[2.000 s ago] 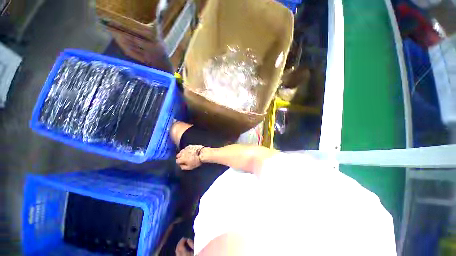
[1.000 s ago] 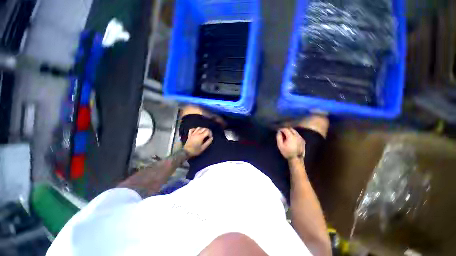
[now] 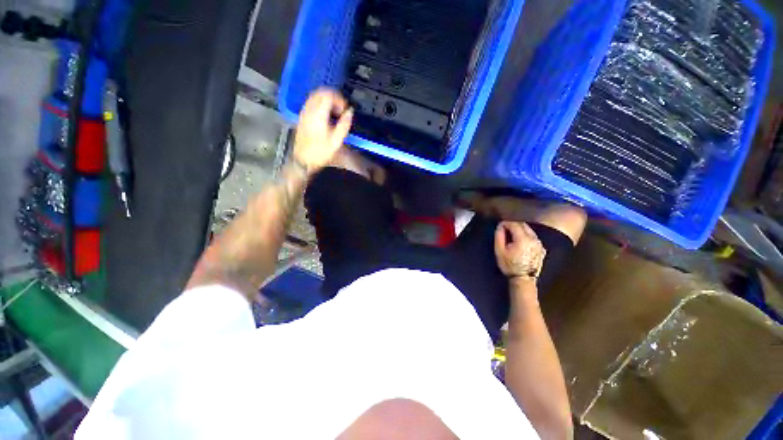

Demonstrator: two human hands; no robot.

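Observation:
My left hand (image 3: 323,125) is over the near left corner of the receiving crate (image 3: 391,155), slightly blurred, fingers curled. Whether it touches the rim I cannot tell. Bare black housings (image 3: 403,82) lie in rows in that crate; the nearest ones show round holes and a grey face. My right hand (image 3: 518,250) rests on my right thigh, fingers curled, with nothing seen in it. The supply crate (image 3: 631,210) at the right holds film-wrapped bundles (image 3: 678,77), shiny and wrinkled at the far part, with dark housings in rows nearer me.
A brown waste carton (image 3: 592,301) with clear film (image 3: 665,344) stands beside my right leg. On the left, a black-matted bench (image 3: 172,129) holds a slim grey tool (image 3: 118,142) and red and blue parts bins (image 3: 88,198). A red stool part (image 3: 427,229) shows between my legs.
My left hand has moved from my left thigh forward to the receiving crate's near corner. My right hand stays on the right thigh. The view has swung from the carton side to the crates.

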